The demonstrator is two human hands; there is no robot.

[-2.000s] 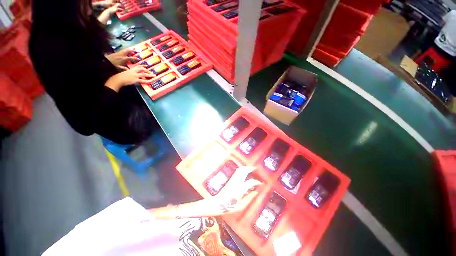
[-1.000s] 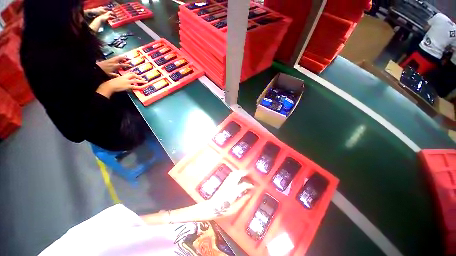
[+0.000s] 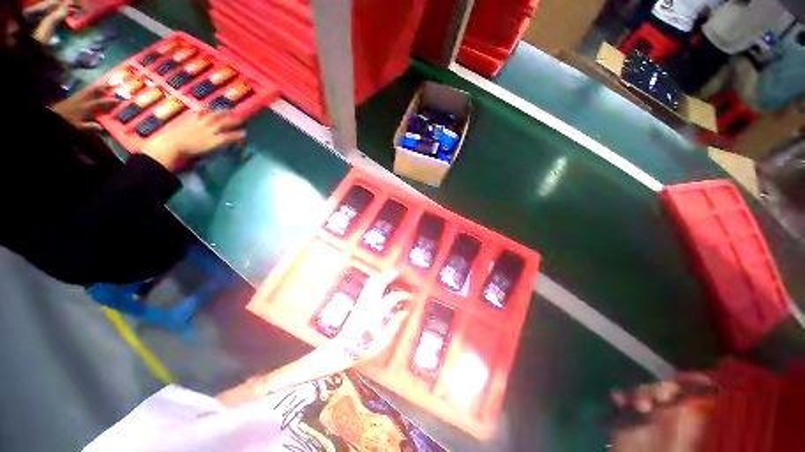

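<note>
The red tray [image 3: 424,353] lies on the green bench in front of me. Its far row holds several dark phones, back up, such as one in the middle [image 3: 426,240]. The near row holds a phone [image 3: 341,302] left of my left hand and another [image 3: 432,338] right of it. My left hand [image 3: 375,318] rests over the middle near pocket, fingers apart, nothing visible in it; it partly hides that pocket. A pale rectangle [image 3: 468,372] shows in the near right pocket. My right hand [image 3: 662,415] is blurred at the lower right, with something dark at its fingers.
An open carton [image 3: 431,132] with blue and dark blocks stands behind the tray. Red stacked trays [image 3: 274,53] and a pale post [image 3: 335,79] are at upper left. An empty red tray [image 3: 728,256] lies tilted at right. A dark-sleeved person handles a phone tray [image 3: 190,79] at left.
My right hand has come into view at the lower right. The view has turned right, so the bench things stand further left. The other person's hand has moved to their tray's near edge.
</note>
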